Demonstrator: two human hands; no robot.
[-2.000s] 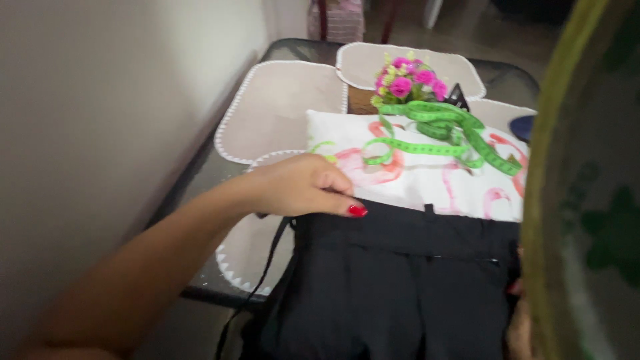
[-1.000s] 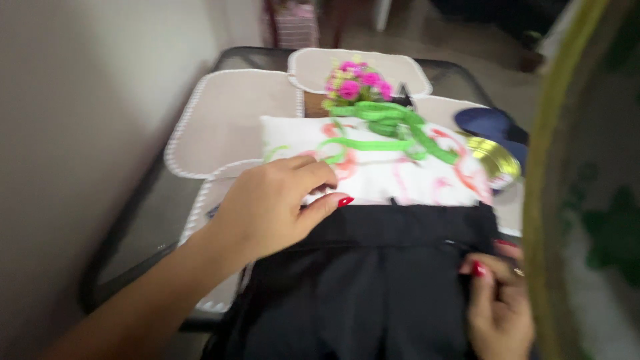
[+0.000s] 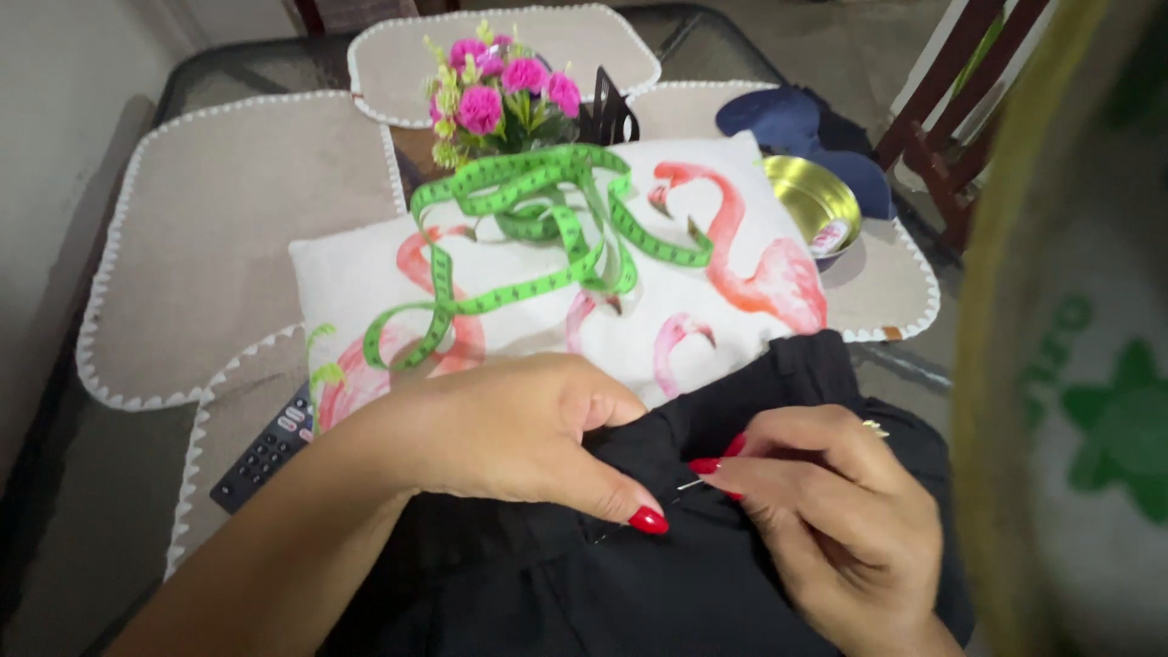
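Note:
A black garment (image 3: 547,584) with a waistband and belt loops lies below and against a flamingo-print cushion (image 3: 511,328). My left hand (image 3: 529,438) grips its waistband, the thumb with a red nail lying on top of the cloth. Between the thumb and fingers of my right hand (image 3: 821,511) is a thin metal pin or needle (image 3: 691,484), its shaft close to the cloth. Light stitches or marks show on the fabric beside my left thumb. A green measuring tape (image 3: 511,292) lies in loose loops on the cushion.
White-edged placemats (image 3: 246,219) cover parts of a glass table (image 3: 265,82). Pink flowers (image 3: 502,91) stand behind the cushion. A gold-coloured tin (image 3: 812,196) and dark blue cloth item (image 3: 785,128) are at the right, a remote control (image 3: 265,456) at the left. A large blurred round object (image 3: 1068,365) blocks the right edge.
Both hands have come together at the waistband, which is now bunched up between them. The pin or needle shows in my right hand. The view has shifted, and the remote control is now visible.

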